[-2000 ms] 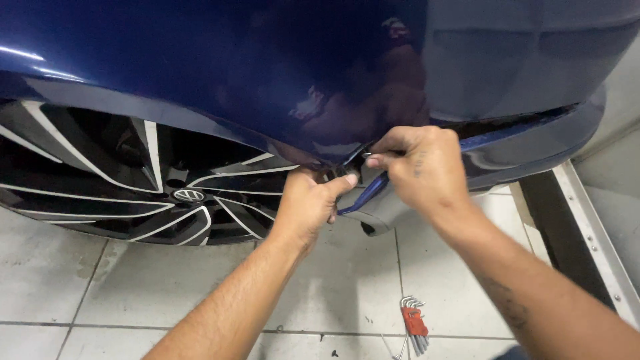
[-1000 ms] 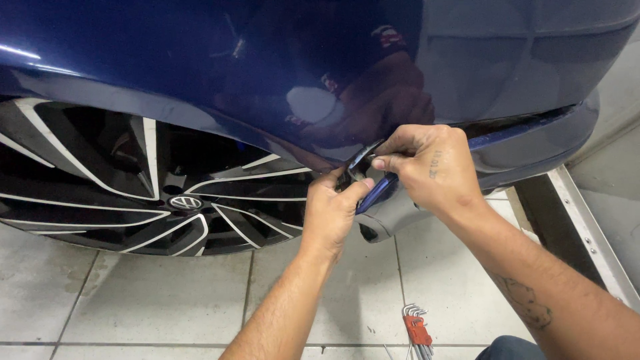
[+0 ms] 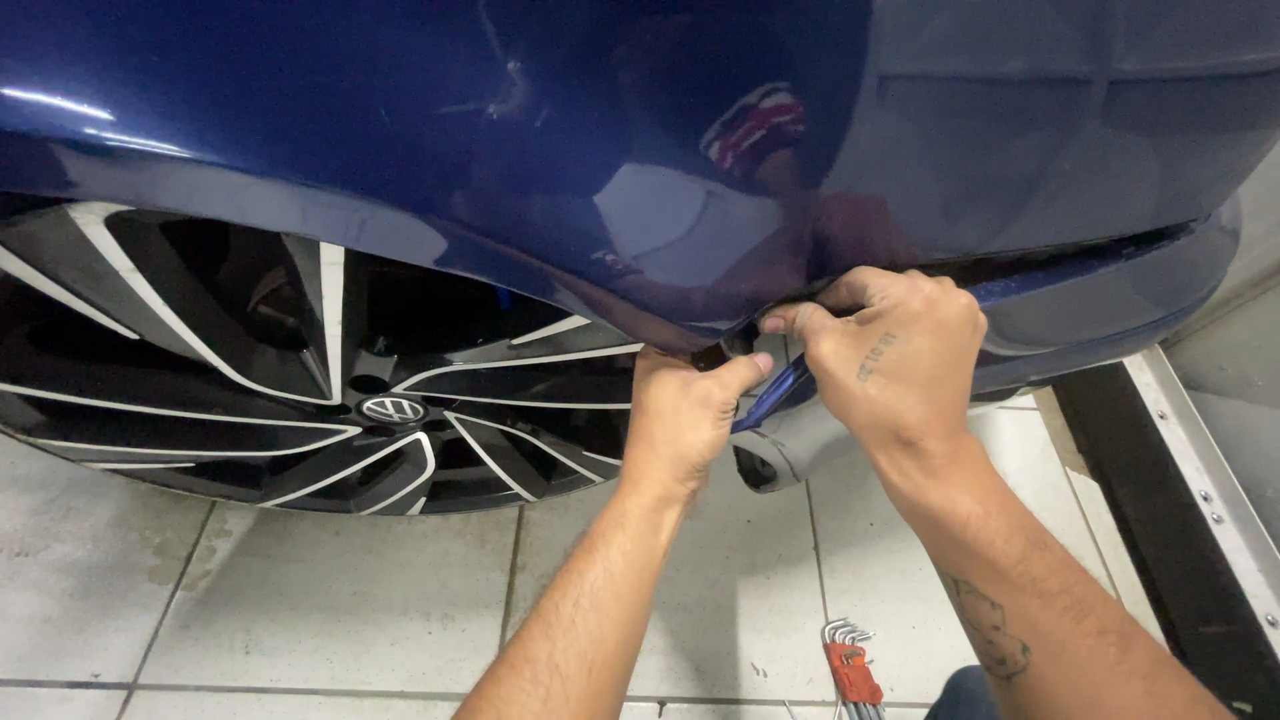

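Note:
A dark blue car's bumper panel (image 3: pixel 690 230) fills the upper part of the head view. My left hand (image 3: pixel 690 410) grips the panel's lower corner behind the wheel (image 3: pixel 392 410), thumb on a dark edge piece. Just to its right, my right hand (image 3: pixel 890 350) pinches the dark edge at the same corner between thumb and fingers. A blue painted strip (image 3: pixel 770 395) hangs between the two hands, and a long gap runs rightward from my right hand above the lower bumper section (image 3: pixel 1080 310). The fingertips behind the panel are hidden.
A folding hex key set in a red holder (image 3: pixel 853 672) lies on the tiled floor (image 3: pixel 350 590) below my hands. A metal-edged dark beam (image 3: pixel 1150 480) runs along the right. Under the bumper is a grey curved part (image 3: pixel 810 440).
One second ago the dark edge piece stood further out between my hands; it now sits closer to the panel. My left thumb has shifted along it.

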